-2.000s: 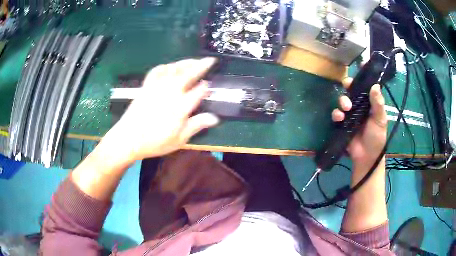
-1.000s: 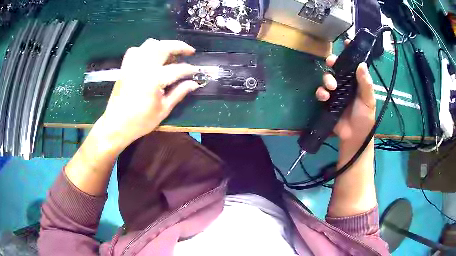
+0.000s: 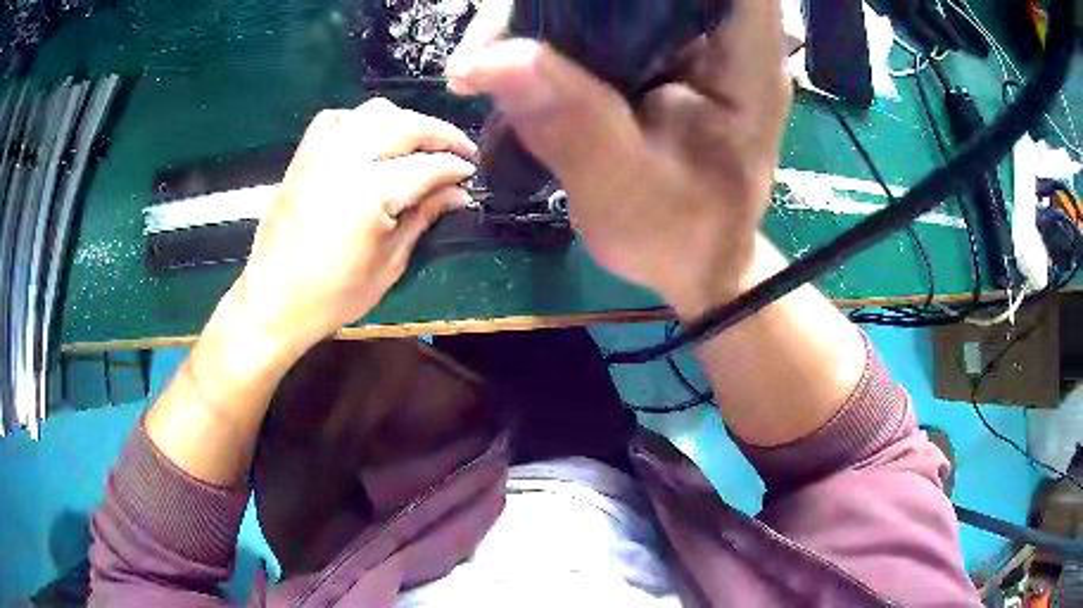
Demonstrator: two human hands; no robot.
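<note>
The dark assembly jig (image 3: 190, 247) lies on the green bench, with a white metal strip (image 3: 208, 210) in its groove. My left hand (image 3: 339, 214) lies over the jig, its thumb and fingertips together at the strip's right part; what small part they hold or press is too small to tell. My right hand (image 3: 665, 154) grips the black electric screwdriver (image 3: 612, 36), raised over the jig's right end. The screwdriver looks upright, and its bit is hidden behind my hand. The round metal piece (image 3: 558, 203) shows beside my right hand.
The parts tray with shiny fittings (image 3: 430, 33) is behind the jig, partly covered. Grey strips (image 3: 48, 214) lie in a row at the left. The thick black cord (image 3: 879, 226) crosses over my right forearm. Power cords (image 3: 938, 311) and thin white strips (image 3: 873, 196) lie at the right.
My right hand has swung the screwdriver up and left from beyond the bench's front edge to over the jig. My left hand moved right along the strip, then stayed with its fingertips closed there.
</note>
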